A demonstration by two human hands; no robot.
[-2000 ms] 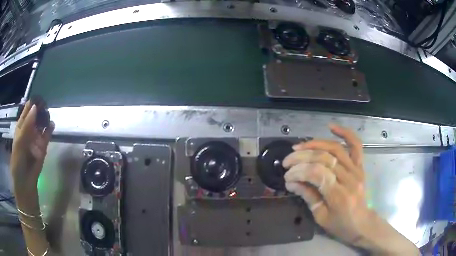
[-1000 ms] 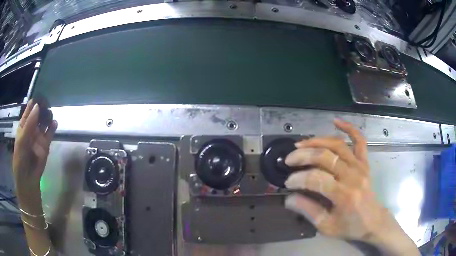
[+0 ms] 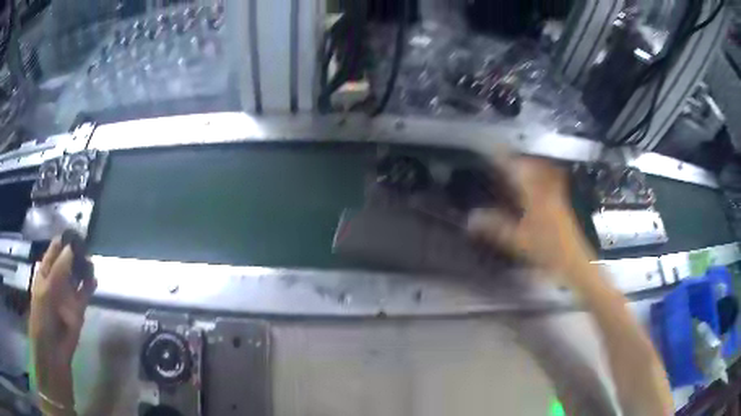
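My right hand [image 3: 532,211], blurred, grips the right side of a two-nest fixture plate [image 3: 406,236] over the green belt; whether the plate touches the belt cannot be told. A black round unit [image 3: 402,174] shows in its left nest; the right nest is partly hidden by the fingers. My left hand [image 3: 58,284] holds a small dark round part [image 3: 75,249] at its fingertips, at the far left. A second fixture plate [image 3: 236,361] lies on the metal ledge, with a black unit [image 3: 167,356] in its upper nest; its lower nest is cut off by the picture's edge.
Another two-nest fixture [image 3: 628,227] is on the belt [image 3: 219,203] at right, and one more [image 3: 61,213] at far left. Blue bins [image 3: 681,333] stand at right with whitish and dark things. Clear trays [image 3: 154,57] and aluminium posts [image 3: 280,57] stand behind the belt's rail [image 3: 341,126].
The fixture plate has moved from the ledge up over the belt, gripped by my right hand. The view has tilted up. Other fixtures now show at the belt's left and right. My left hand still holds its part.
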